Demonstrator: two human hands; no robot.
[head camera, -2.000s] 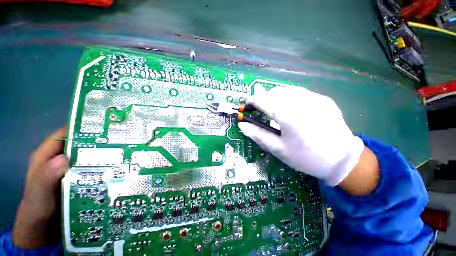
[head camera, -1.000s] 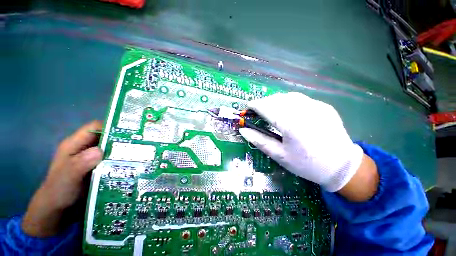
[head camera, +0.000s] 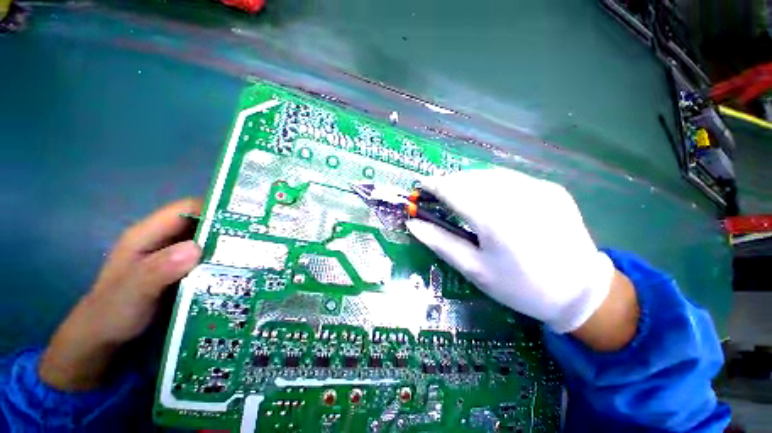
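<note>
A large green circuit board, solder side up, lies tilted in front of me, its lower part cut off by the picture's edge. My bare left hand grips its left edge, thumb on top and the other fingers partly hidden below. My right hand, in a white knit glove, is closed around side cutters with black handles and orange bands. The silver jaws point left, over the silver solder area in the board's upper middle. Whether the jaws touch a lead cannot be told.
The green bench mat extends behind the board, with small bright specks on it. A dark metal frame unit with a yellow part stands at the far right. A red piece lies at the right edge, and another red thing at the top.
The board and my left hand have shifted right in the picture. The cutters stay at nearly the same picture position, now over a part of the board further left.
</note>
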